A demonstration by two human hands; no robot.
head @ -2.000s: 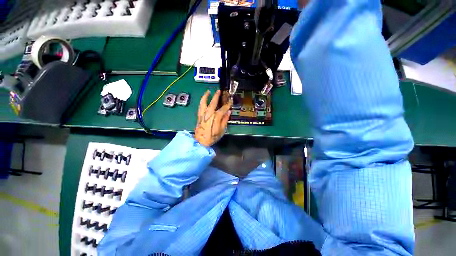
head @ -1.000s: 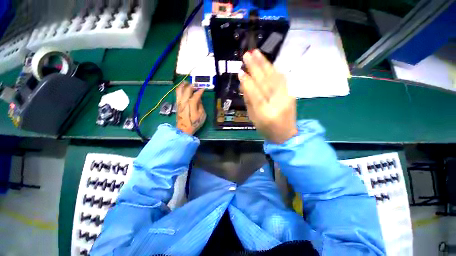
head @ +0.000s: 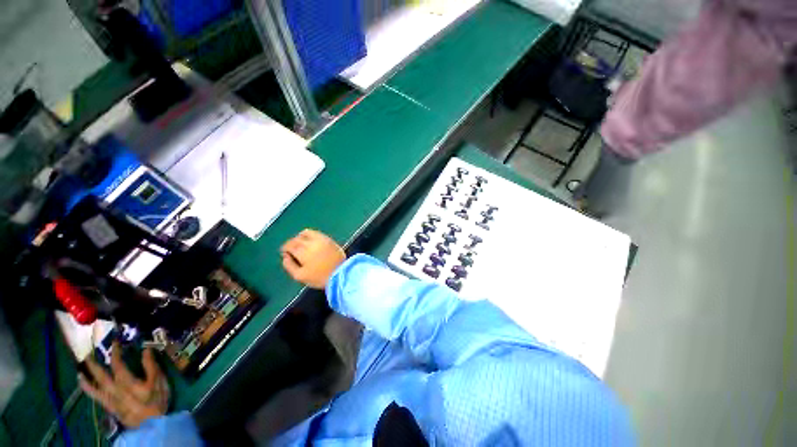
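Note:
The black clamp fixture (head: 131, 271) stands at left on the green bench, with its red handle (head: 75, 302) low at its left side. Its brown-gold nest plate (head: 214, 319) faces the bench edge. My left hand (head: 127, 388) is at the fixture's left side, fingers spread, beside the small white display (head: 111, 336); no held part shows. My right hand (head: 313, 258) is over the bench edge to the right of the fixture, fingers curled; whether something is inside is hidden. A white foam tray (head: 550, 262) with rows of dark modules (head: 450, 249) lies right of my right arm.
A blue box (head: 144, 196) sits behind the fixture. White paper (head: 288, 179) with a pen (head: 224, 179) lies beside it. A metal post (head: 284, 65) and blue panel (head: 323, 39) stand at the back. A person's pink sleeve (head: 690, 79) shows upper right, near a black stool (head: 559, 122).
The view has swung to the right. My right hand has moved from the fixture's front to the bench edge at its right. My left hand stays by the fixture, fingers now spread wider.

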